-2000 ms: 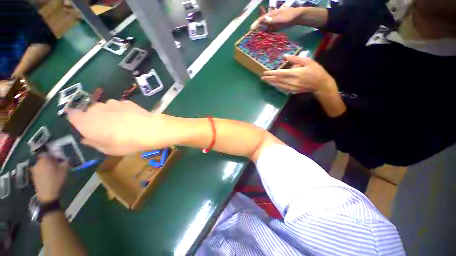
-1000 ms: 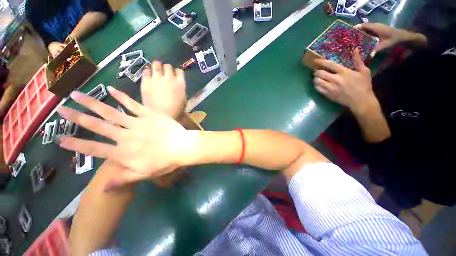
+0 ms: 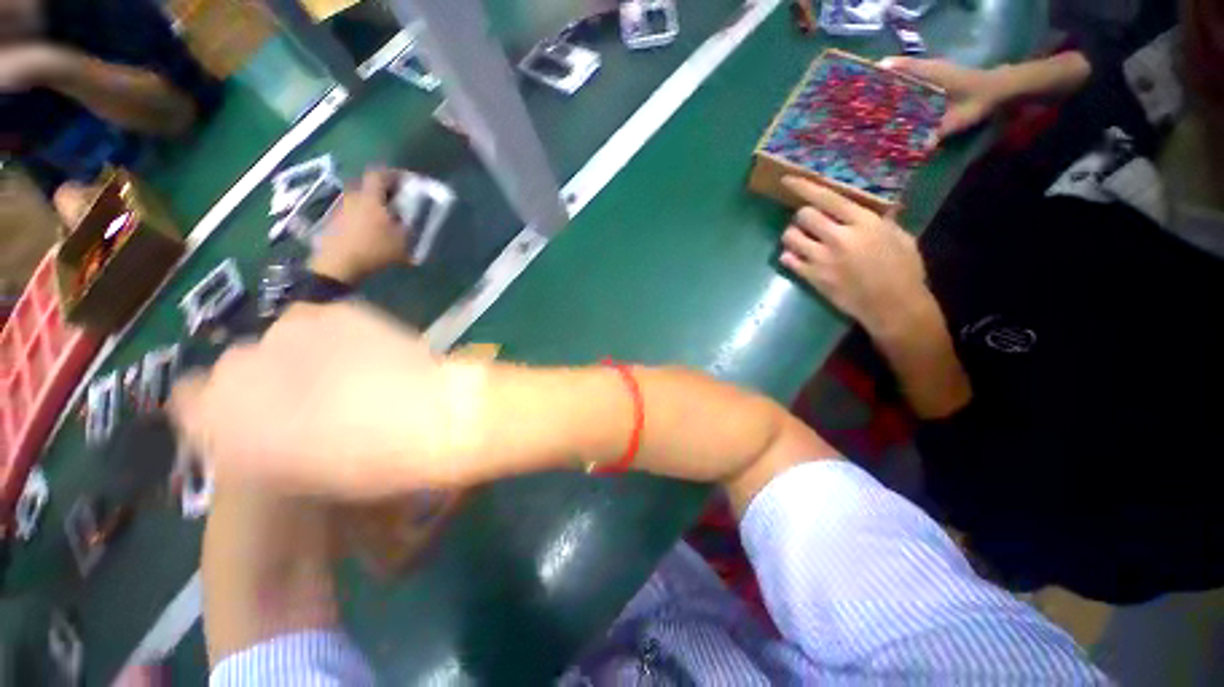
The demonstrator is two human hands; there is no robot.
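My left hand [image 3: 360, 231], with a dark band at the wrist, reaches over the belt under and beyond my right arm. Its fingers are on a white housing [image 3: 427, 218] with a rectangular window and appear to grip its edge. My right hand [image 3: 322, 403] is large and blurred in front, across my left forearm; its fingers are partly curled and whether it holds anything cannot be told. The open cardboard parts box [image 3: 403, 530] is mostly hidden under my right wrist.
More housings [image 3: 212, 295] lie on the green belt [image 3: 618, 114]. A slanting grey post [image 3: 490, 121] stands at the metal rail [image 3: 490, 289]. A neighbour's hands hold a box of red and blue-grey pieces [image 3: 859, 128] at right. A pink tray [image 3: 34, 356] and another parts box [image 3: 121, 255] are at left.
My left hand has closed on a housing near the post and drawn it slightly left. My right hand's spread fingers have drawn in. The camera view has shifted.
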